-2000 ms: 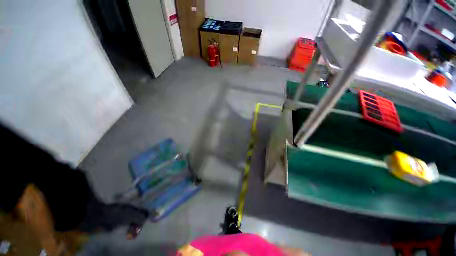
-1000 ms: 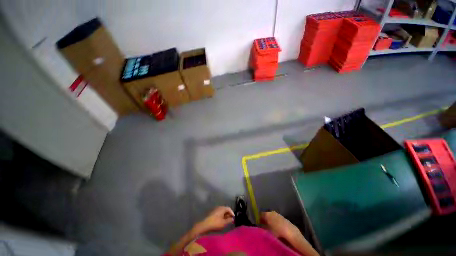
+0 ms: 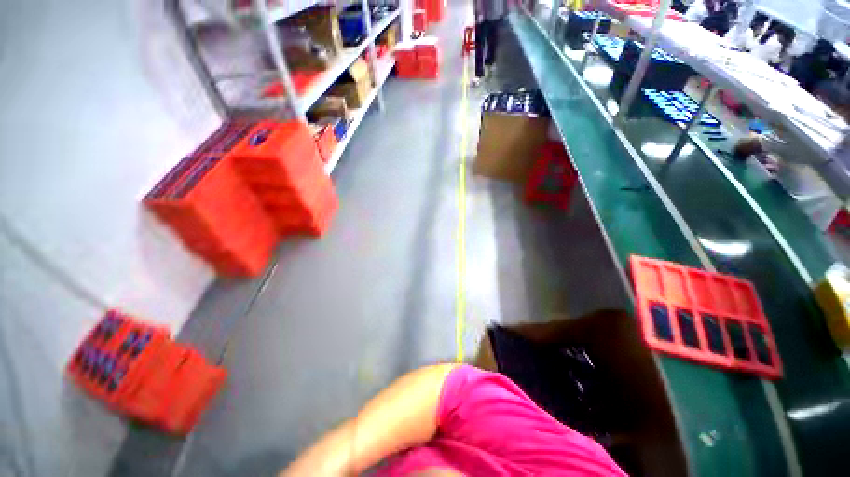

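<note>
No hand shows; one bare forearm below a pink sleeve leaves the picture at the bottom edge. An orange-red turnover tray [image 3: 706, 315] lies on the green belt [image 3: 713, 391] at the right. Its near row of pockets holds several black handheld devices [image 3: 712, 333], and its far row looks empty. An open brown carton [image 3: 637, 359] stands beside the belt at the lower centre, with dark items in it. My arm and sleeve hide part of the carton.
Orange tray stacks [image 3: 219, 210] stand by the left wall, with a smaller stack [image 3: 149, 373] nearer. Shelving [image 3: 322, 88] stands behind them. A yellow floor line [image 3: 460, 214] runs along the aisle. Another carton [image 3: 508, 144], a red stool [image 3: 551, 177] and a standing person [image 3: 486, 37] are farther on.
The view has swung right, from the wall cartons and fire extinguisher to the long aisle and belt. Both my hands, seen one second ago, have left the picture. The tray now shows whole.
</note>
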